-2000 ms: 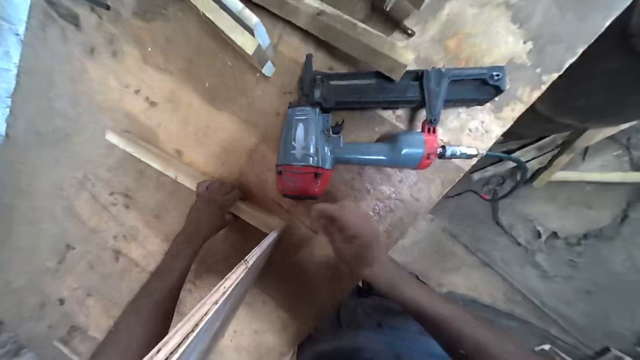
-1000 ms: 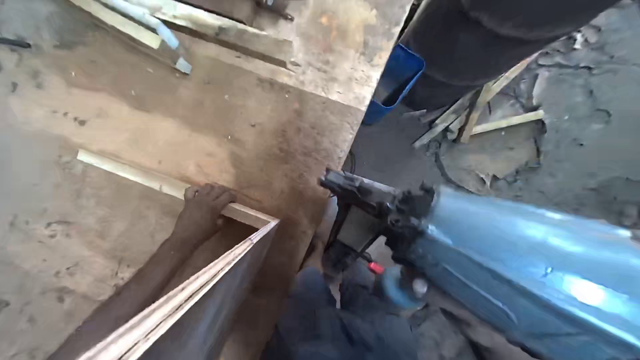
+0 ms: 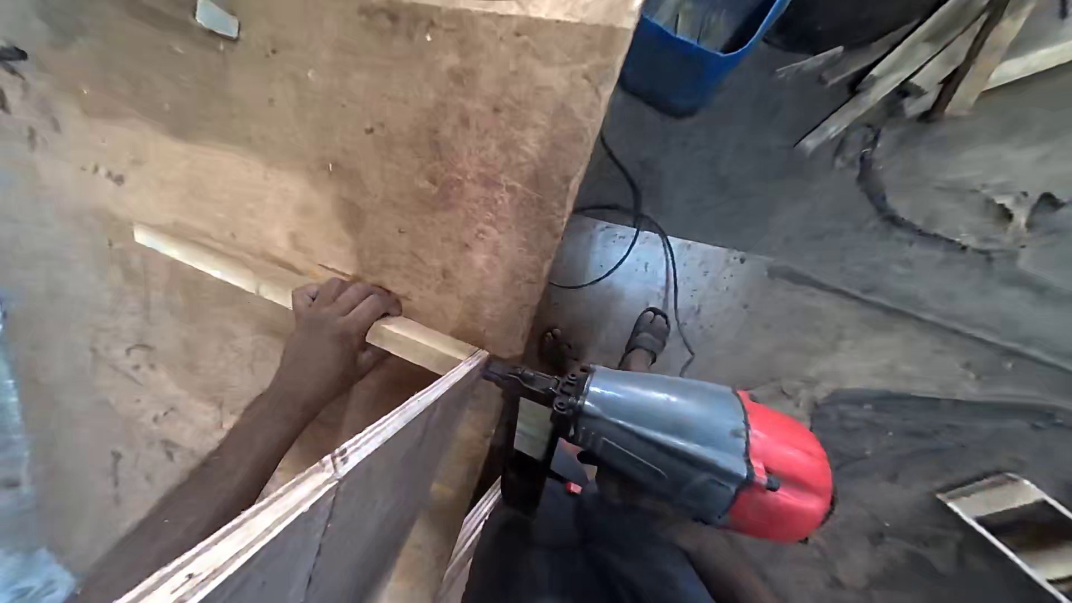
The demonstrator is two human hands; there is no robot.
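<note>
My left hand (image 3: 339,335) is wrapped over a light wooden strip (image 3: 218,266) that lies across the worktable. The strip's right end meets the upper corner of a plywood panel (image 3: 368,502), which stands on edge with its layered edge upward. A grey and red pneumatic nailer (image 3: 670,444) lies sideways, its nose at that corner, on the outer face of the panel. Its handle and my right hand are hidden behind the tool body; only part of the right forearm shows below it.
The wooden worktable (image 3: 469,167) ends at a slanting right edge. Beyond are a blue bucket (image 3: 682,71), scrap wood (image 3: 904,67), a dark hose or cable (image 3: 636,201) on the floor, my sandalled feet and a rectangular frame (image 3: 988,494) at lower right.
The nailer, lying on the worktable two seconds ago, has been lifted and brought to the panel's corner. My left hand has stayed on the strip. The view has shifted.
</note>
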